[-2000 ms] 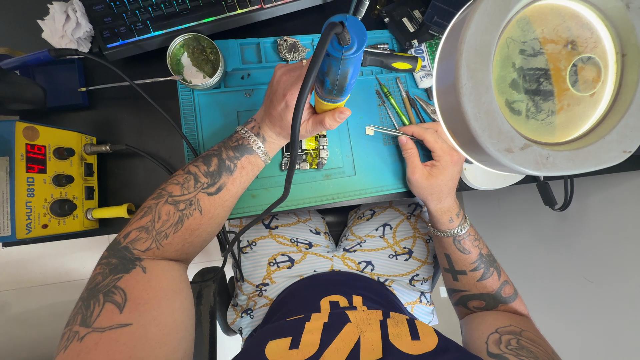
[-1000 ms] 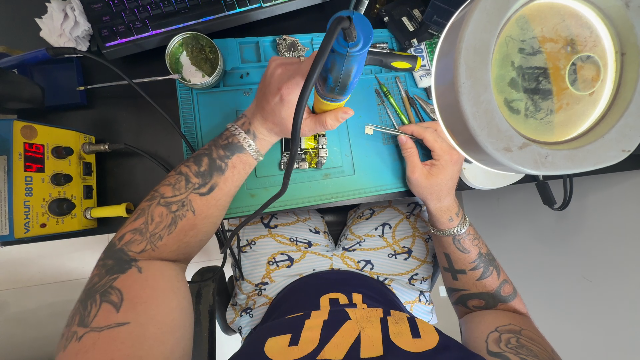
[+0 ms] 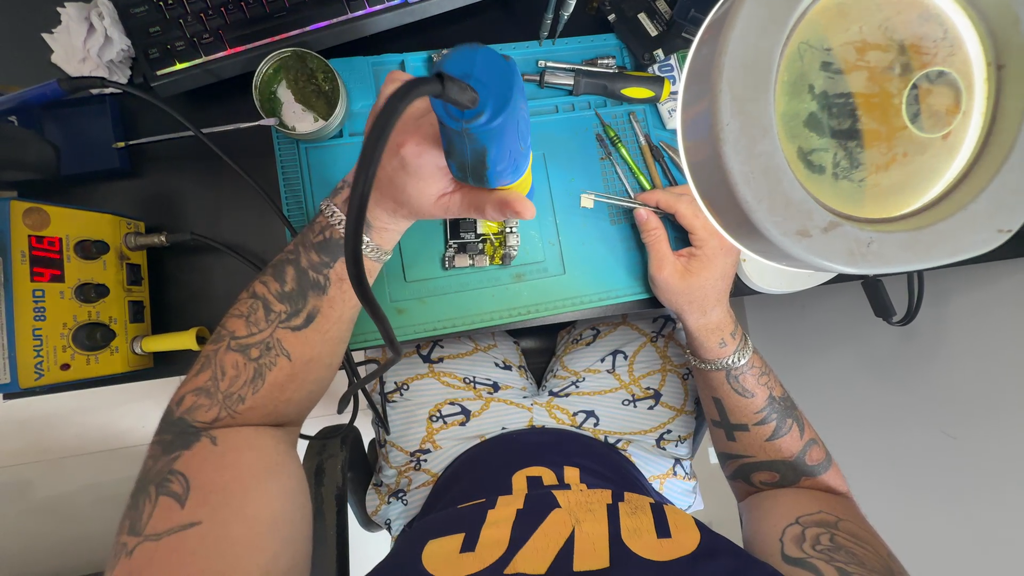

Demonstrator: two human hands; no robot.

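Note:
My left hand point(image 3: 416, 172) grips the blue handle of a hot-air gun point(image 3: 485, 120) and holds it upright over a small circuit board point(image 3: 482, 243); the nozzle is hidden behind the handle and hand. The board lies on a teal silicone work mat point(image 3: 512, 300) and has yellow tape over part of it. To the right, my right hand point(image 3: 688, 252) holds metal tweezers point(image 3: 628, 202) low over the mat. At their tips is a small pale square piece point(image 3: 587, 202).
A magnifier lamp point(image 3: 736, 160) covers the right side. Several thin tools, with a green one point(image 3: 626, 150), and a screwdriver point(image 3: 616, 84) lie on the mat. At left are a Yaxun station point(image 3: 112, 280) and a round tin point(image 3: 336, 104). The gun's black cable point(image 3: 358, 232) crosses my left forearm.

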